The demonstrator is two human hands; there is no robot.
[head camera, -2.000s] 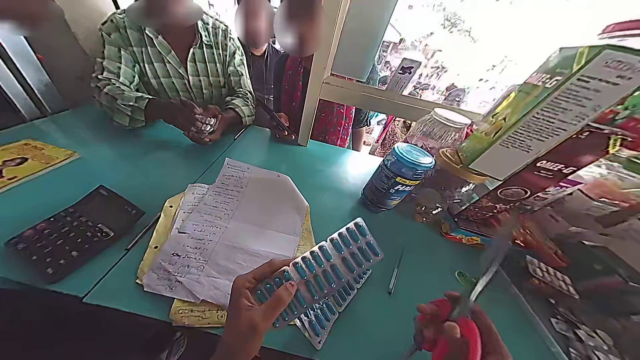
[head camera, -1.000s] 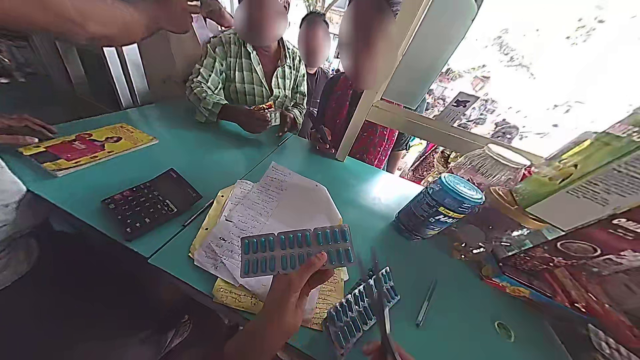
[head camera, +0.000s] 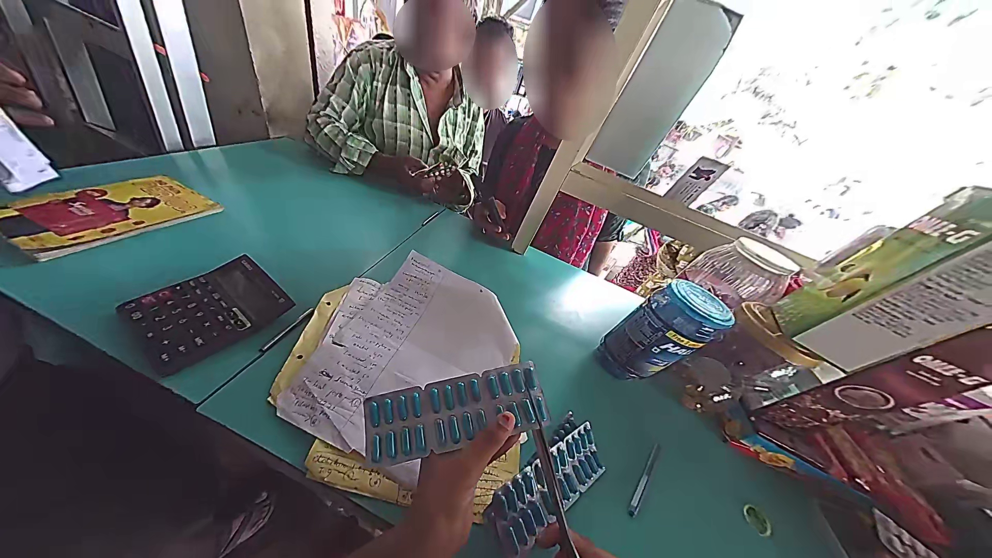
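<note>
My left hand [head camera: 457, 480] grips a blister strip of blue capsules [head camera: 442, 411] at its lower edge, above handwritten papers [head camera: 457, 325] on yellow sheets [head camera: 356, 473]. At the bottom edge, my right hand [head camera: 573, 542] is mostly out of view, around the lower end of scissors [head camera: 552, 484]; their handles are hidden. The blades point up and meet the right end of the strip; whether they have cut into it cannot be told. More blister strips of blue capsules [head camera: 585, 461] lie on the teal counter under the blades. A pen [head camera: 643, 480] lies to their right.
A black calculator [head camera: 205, 314], another pen [head camera: 287, 329] and a yellow booklet [head camera: 108, 213] lie left. A blue jar [head camera: 663, 329], a clear jar [head camera: 740, 267] and cartons [head camera: 907, 287] stand right. Across the counter [head camera: 310, 201] are several people, one in a checked shirt [head camera: 387, 101].
The scissors, earlier off to the right of the strips, are now at the right end of the held strip. That strip has turned from slanted to nearly level. The arm across the upper left has gone.
</note>
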